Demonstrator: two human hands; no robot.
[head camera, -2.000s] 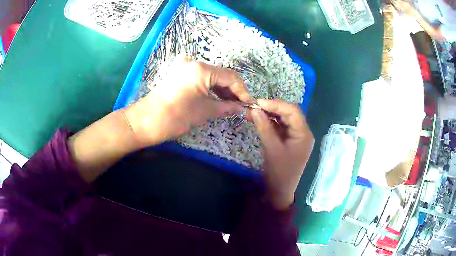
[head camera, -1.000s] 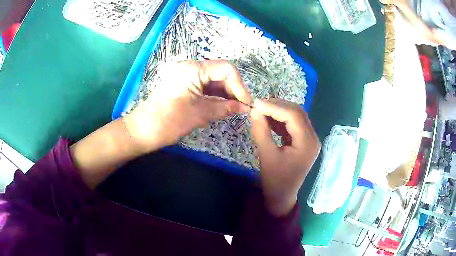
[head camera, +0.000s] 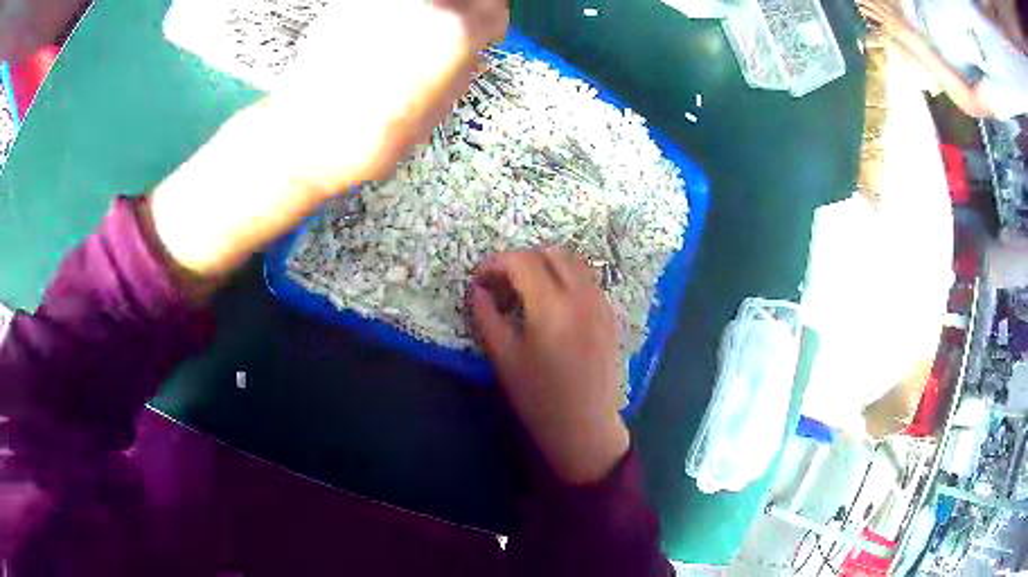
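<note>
The blue tray (head camera: 676, 271) is filled with small white sleeves (head camera: 417, 231), with thin metal pins (head camera: 552, 169) lying on top. My right hand (head camera: 552, 338) is low over the front of the tray, fingers curled down at the white pieces; whether it holds one cannot be seen. My left hand (head camera: 417, 56) reaches over the tray's far left corner, overexposed and partly cut off by the top edge; its fingertips and anything in them cannot be made out.
A clear tub of pins (head camera: 254, 40) is at the far left, partly behind my left hand. Another clear tub (head camera: 789, 51) is at the far right. Clear lids (head camera: 750, 394) lie right of the tray. Stray white pieces lie on the green table (head camera: 113, 147). Another person's arm (head camera: 930, 56) shows top right.
My hands, which met over the tray with a thin pin between the fingertips, have parted. The left has moved up to the far left corner; the right has dropped down and left onto the pieces.
</note>
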